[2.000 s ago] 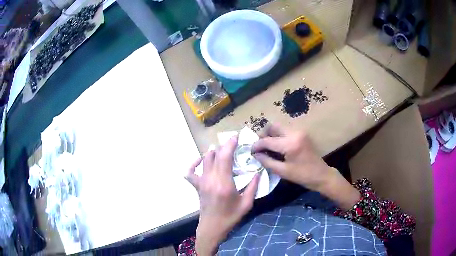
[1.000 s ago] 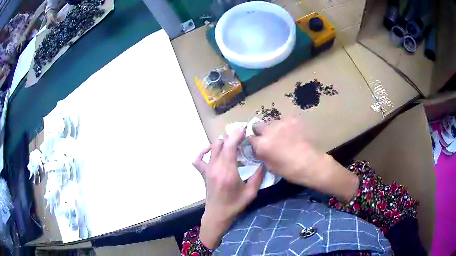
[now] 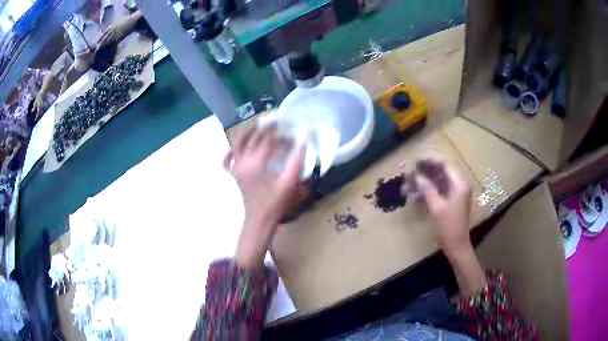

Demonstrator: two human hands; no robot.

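Note:
My left hand (image 3: 263,170) is blurred and holds a white impeller (image 3: 320,143) at the near left rim of the white fixture bowl (image 3: 357,110). The impeller is tilted and overlaps the bowl in view; I cannot tell if they touch. A dark press head (image 3: 305,68) is over the bowl's far side. My right hand (image 3: 443,196) is blurred, with fingers curled, just right of the pile of small black parts (image 3: 390,193). Whether it holds anything is hidden by blur.
Yellow button box (image 3: 403,110) right of the bowl; small brownish parts (image 3: 345,220) and pale metal bits (image 3: 491,190) on cardboard. Loose impellers (image 3: 93,280) on the white sheet (image 3: 180,220). Dark tubes in a carton (image 3: 480,100). Pink-lined carton (image 3: 590,286) at right. Another person's arm (image 3: 120,30) at upper left.
My hands have parted. My left hand has carried the impeller up and forward to the bowl. My right hand has moved right to the black pile. The view has tilted up, showing the press head.

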